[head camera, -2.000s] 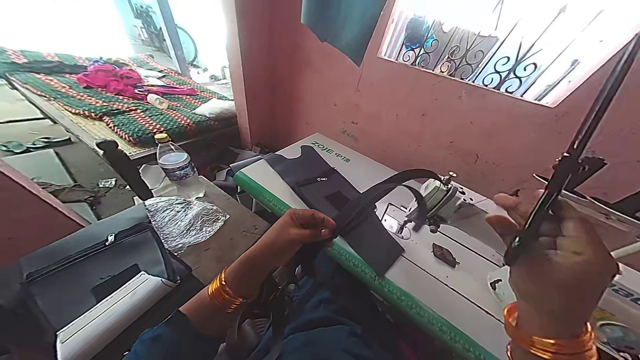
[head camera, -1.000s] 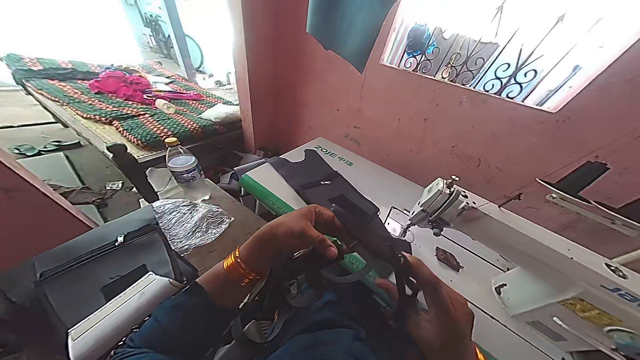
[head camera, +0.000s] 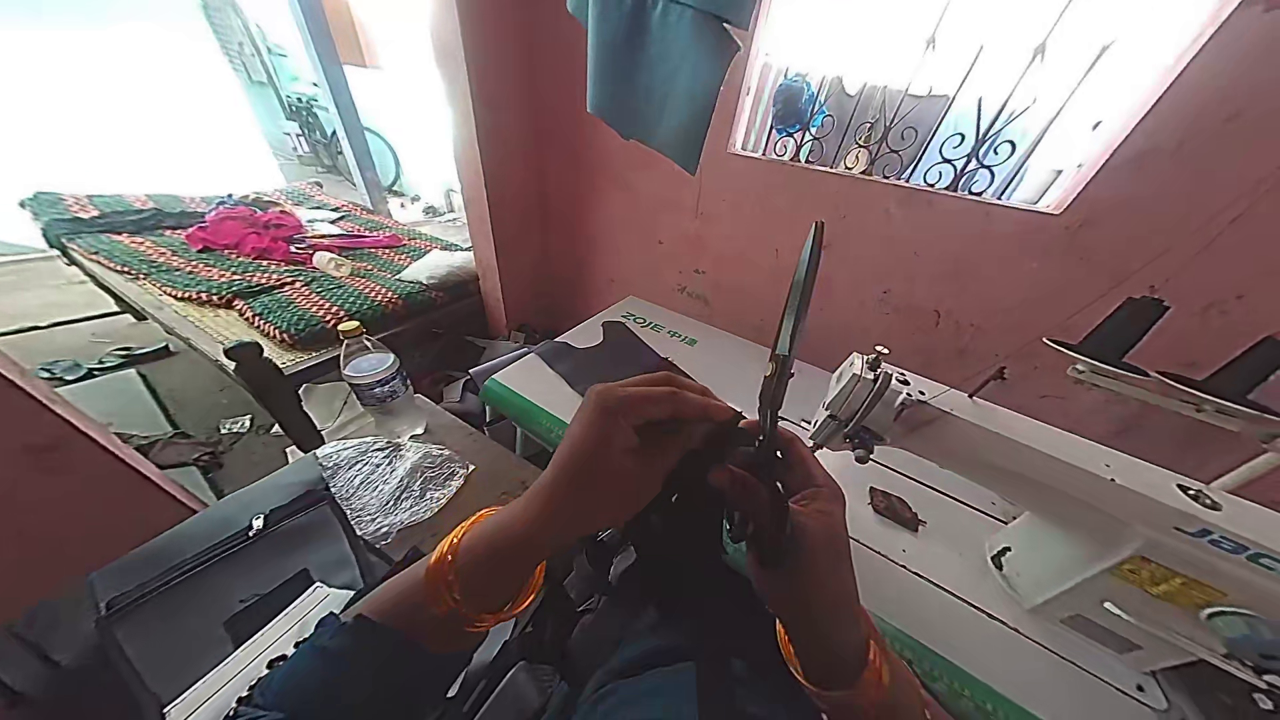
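Closed metal scissors (head camera: 783, 345) point upward from my right hand (head camera: 800, 520), which grips them by the handles. My left hand (head camera: 640, 440) is close beside them, its fingers pinching dark fabric (head camera: 680, 530) that hangs down over my lap. The fingers of both hands nearly meet at the cloth, and its upper edge is partly hidden by them. Behind my left hand, a dark cloth piece (head camera: 610, 355) lies on the white sewing table (head camera: 740, 375). The needle head of the sewing machine (head camera: 855, 400) stands to the right of the scissors.
Black thread spools (head camera: 1120, 335) stand at the right. A small brown object (head camera: 895, 508) lies on the machine bed. On the left are a plastic bottle (head camera: 375, 375), crumpled clear plastic (head camera: 390, 485) and a dark zippered bag (head camera: 230, 570). A bed (head camera: 260, 280) stands farther back.
My right hand, raised at the right with the scissors two seconds ago, is now at the cloth beside my left hand. The scissors now stand upright. The view has shifted slightly.
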